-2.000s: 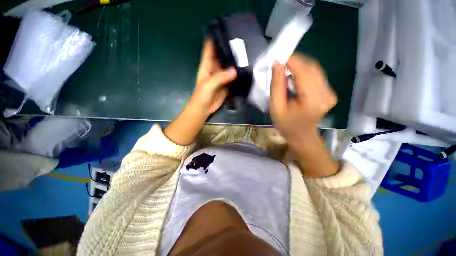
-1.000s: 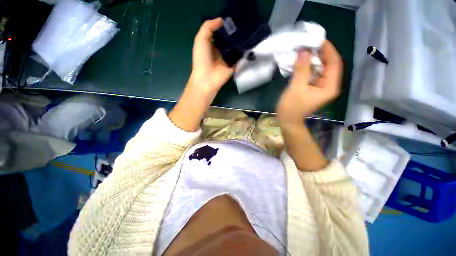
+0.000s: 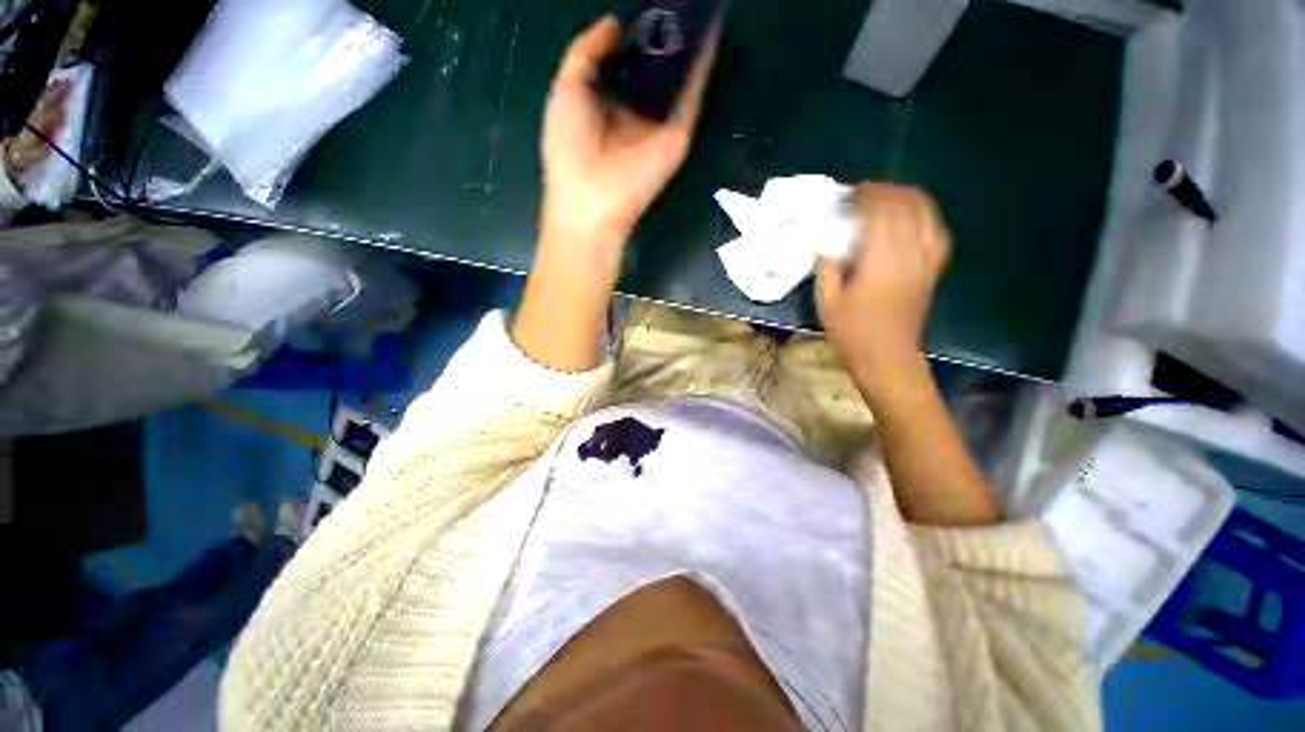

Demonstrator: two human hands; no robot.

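Note:
My left hand (image 3: 608, 157) holds the black electronic unit (image 3: 651, 65) near the top edge of the view, fingers around its sides. A round mark shows on the unit's face; its far end is cut off by the frame or hard to make out. My right hand (image 3: 885, 272) is blurred and grips the crumpled white cloth (image 3: 784, 236) at its right side, over the green mat near the bench's front edge. Cloth and unit are apart.
The green bench mat (image 3: 487, 186) bears bubble wrap bags (image 3: 286, 86) at left and a translucent bottle (image 3: 905, 40) at back right. The foam tray (image 3: 1245, 272) with black plugs (image 3: 1185, 189) is at right. A white moulded tray (image 3: 1131, 522) and blue crate (image 3: 1242, 608) are lower right.
The cloth has come away from the unit. My left hand has turned the unit so another face shows. The bench scene has shifted rightward in the view.

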